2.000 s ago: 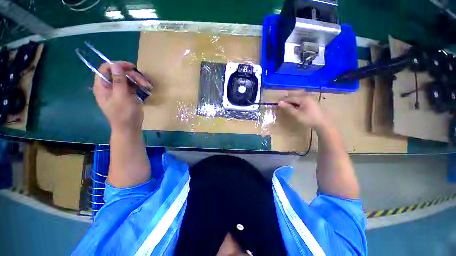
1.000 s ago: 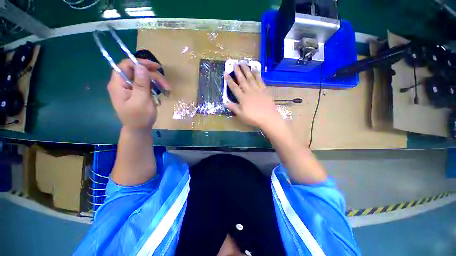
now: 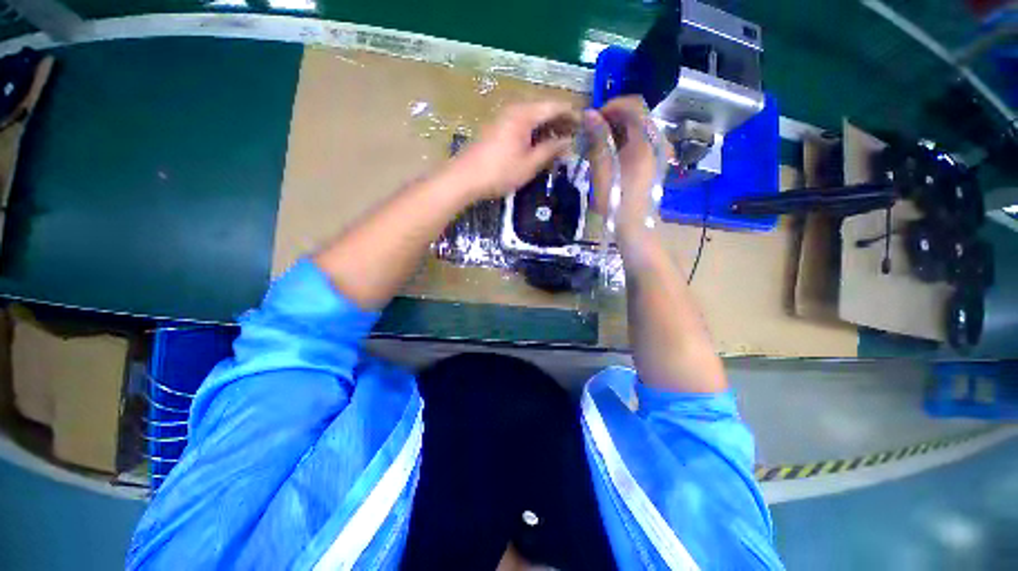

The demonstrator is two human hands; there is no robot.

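A black ear cup [image 3: 544, 210] lies in the white fixture pad [image 3: 516, 241] on the film-wrapped base. A second dark cup [image 3: 556, 274] lies at the pad's near edge. Silver headband loops [image 3: 613, 229] run from it up to my hands. My left hand [image 3: 534, 143] is over the pad's far edge, fingers bent; blur hides whether it grips anything. My right hand [image 3: 627, 151] is beside it at the pad's far right, its fingers around the loops. The fingertips of both hands nearly meet.
The silver-grey screw feeder [image 3: 714, 84] stands in the blue tray [image 3: 759, 178] at the far right. A black cylindrical driver [image 3: 815, 201] points in from the right. Grouped black headsets [image 3: 938, 229] lie on cardboard [image 3: 882, 284] beyond it. A thin cable [image 3: 701, 257] crosses the cardboard.
My left hand has moved right with the silver loops, to the fixture. My right hand has lifted off the pad, uncovering the cup there. The view has shifted right.
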